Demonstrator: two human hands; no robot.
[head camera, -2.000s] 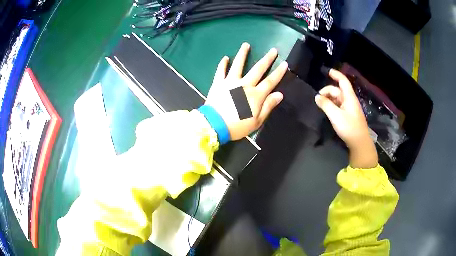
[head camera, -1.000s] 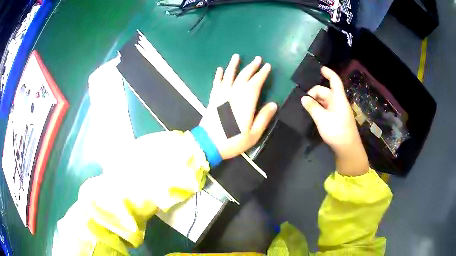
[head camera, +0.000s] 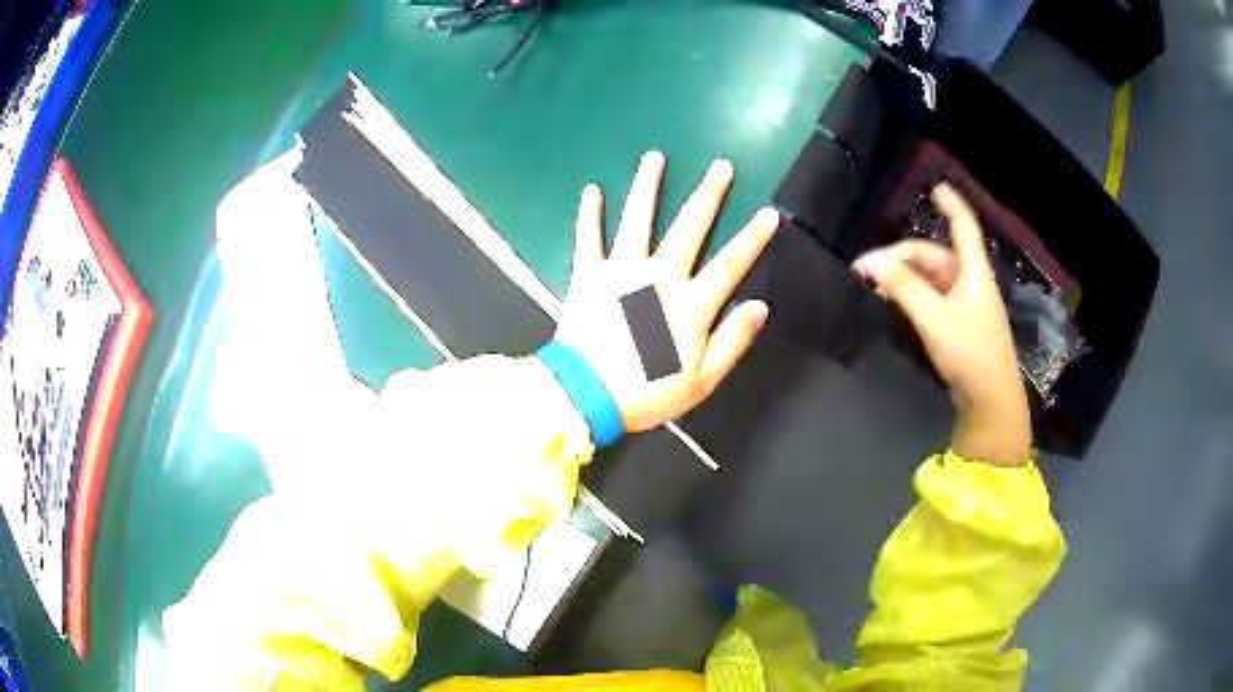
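My left hand (head camera: 649, 304) is palm down with fingers spread, its wrist over a stack of long black strips (head camera: 419, 243) with pale edges. A black tape piece (head camera: 650, 333) lies on the back of this hand. My right hand (head camera: 957, 304) is to the right, beside black pieces (head camera: 818, 183) at the belt's edge. Its thumb and a finger are close together and another finger is raised. Whether its fingertips hold something cannot be told.
A white panel (head camera: 54, 365) on a red-orange pad is at the far left. A white sheet (head camera: 271, 277) lies beside the strips. Black cables (head camera: 490, 11) are at the top. A black bin (head camera: 1129, 284) with plastic-wrapped parts is at the right. A thin cord (head camera: 522, 588) hangs below my left wrist.
My right hand has moved right, towards the bin, since a second ago. My left hand's fingers are spread wider, with the forefinger reaching nearer the black pieces. The view has shifted slightly.
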